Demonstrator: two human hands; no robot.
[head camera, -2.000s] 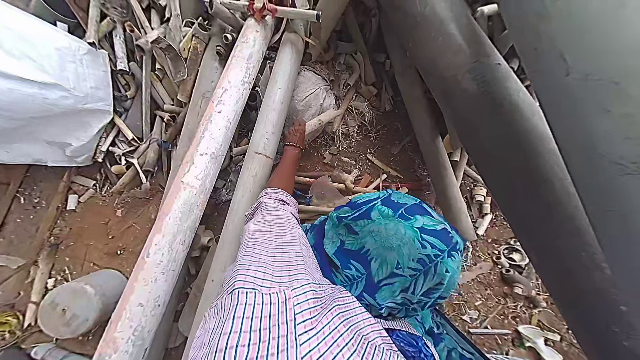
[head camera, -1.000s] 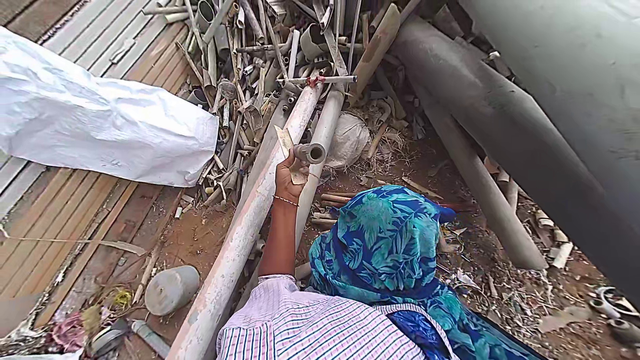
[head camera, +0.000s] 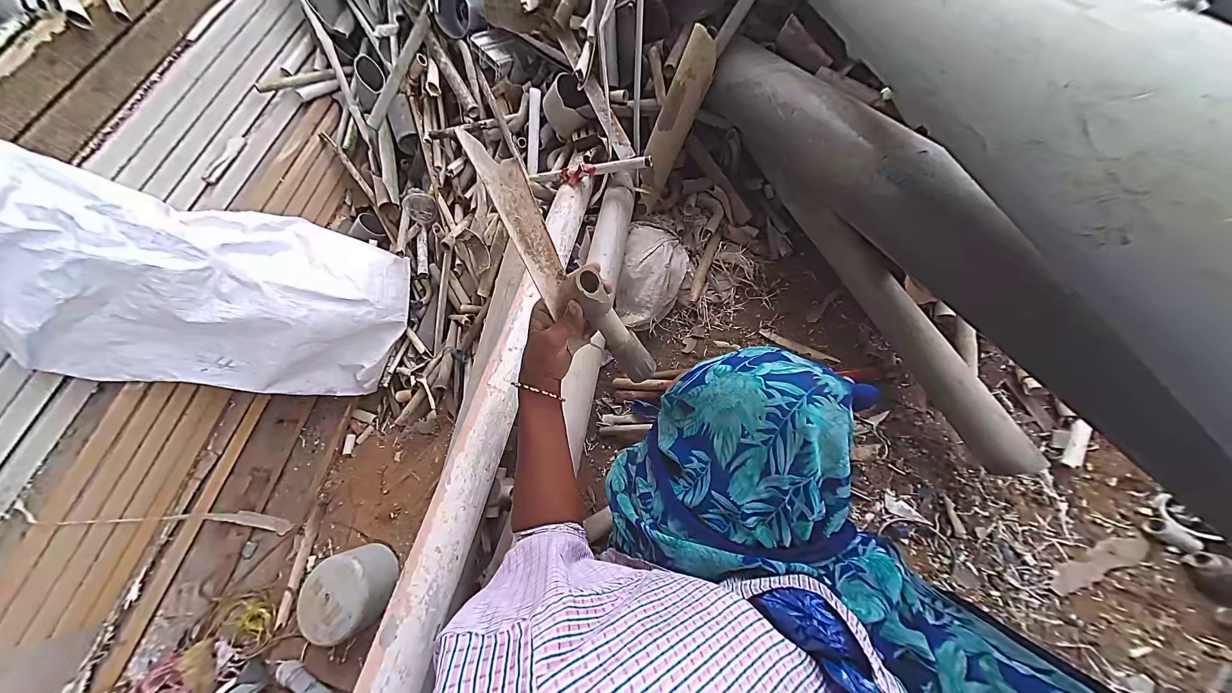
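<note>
My left hand (head camera: 553, 346), wearing a bead bracelet, reaches over two long pale poles (head camera: 481, 462). Its fingers close round a short grey pipe piece (head camera: 611, 322), whose round open end faces up. A flat, tapered, stained strip (head camera: 520, 217) slants up and left from the same hand; its material is unclear. Beyond the hand, a whitish sack or bundle (head camera: 652, 274) lies by the poles. Blue floral cloth (head camera: 751, 452) covers a rounded form right of my forearm, and a striped sleeve fills the bottom. My right hand does not show.
Pipe scraps (head camera: 452, 260) are heaped along the poles' far end. A white sheet (head camera: 202, 289) covers part of the slatted boards (head camera: 144, 481) at left. A plastic container (head camera: 346, 594) stands at lower left. Thick grey pipes (head camera: 885, 202) cross the right side above littered soil.
Two seconds ago my left hand was by the whitish bundle; it has moved left over the poles. The grey pipe piece now shows in it. The view has shifted.
</note>
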